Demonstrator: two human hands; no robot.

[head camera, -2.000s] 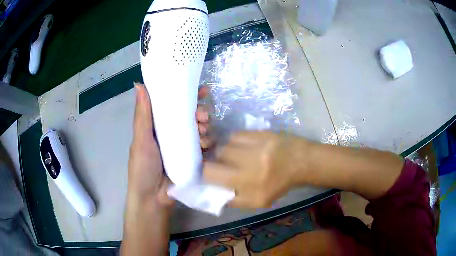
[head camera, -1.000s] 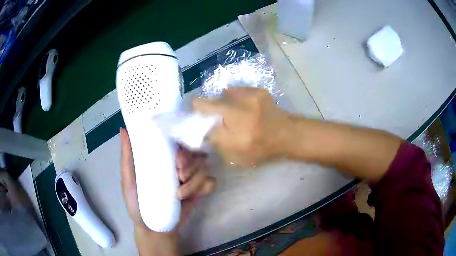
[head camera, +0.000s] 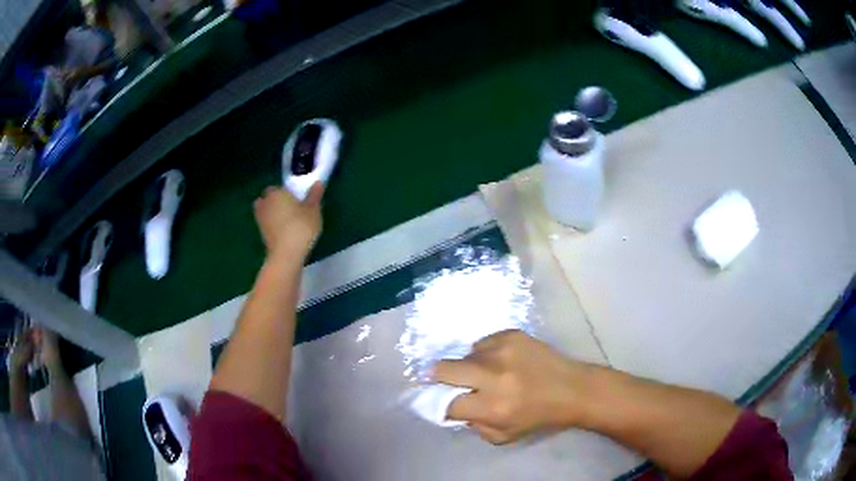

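Note:
My left hand (head camera: pixel 289 222) is stretched out over the green conveyor belt and holds a white handset (head camera: pixel 324 155) by its narrow grip end, the black panel facing up. My right hand (head camera: pixel 512 387) is low over the bench and pinches a white wiping cloth (head camera: pixel 436 404) at the fingertips, at the near edge of a shiny heap of clear film scraps (head camera: pixel 466 305). Another white handset (head camera: pixel 169 432) lies on the bench at the lower left, partly hidden by my left sleeve.
A white dispenser bottle (head camera: pixel 573 183) with its metal lid flipped open stands behind the scraps. A folded white wipe (head camera: pixel 726 228) lies at the right. More handsets lie on the green conveyor (head camera: pixel 413 122). Another person's hands (head camera: pixel 36 346) show at the left edge.
My left hand has carried the handset from over the bench forward to the conveyor and turned its panel side up. My right hand and cloth have moved off the handset, down by the scraps.

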